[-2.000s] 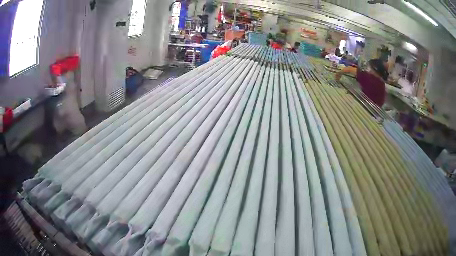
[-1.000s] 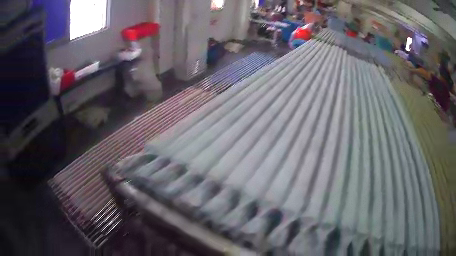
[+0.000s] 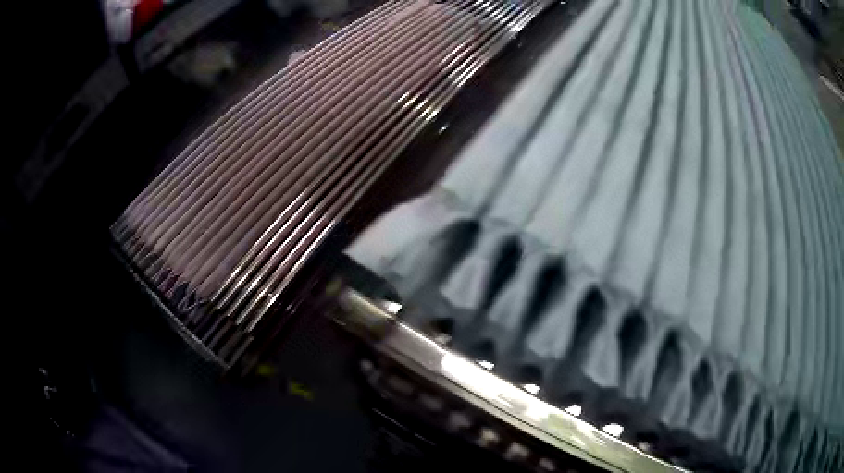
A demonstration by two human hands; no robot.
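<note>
Neither of my hands is in the picture. The pale mint curtain panel (image 3: 639,175) lies nearest in front of me, in long even folds that run away toward the top. Its near end is gathered into short pinched folds with dark gaps between them. A shiny metal edge bar (image 3: 504,393) runs slantwise just below this end, with small bright spots along its upper side.
To the left, a lower rack holds a pinkish-brown curtain (image 3: 315,120) in narrow folds, with bare shiny tubes (image 3: 287,240) along its right side. A dark gap of floor separates the two racks. A red and white item (image 3: 139,14) shows at the top left.
The view has swung left and down and come closer. The pinkish rack and the near edge bar are larger, and the far room has left the picture.
</note>
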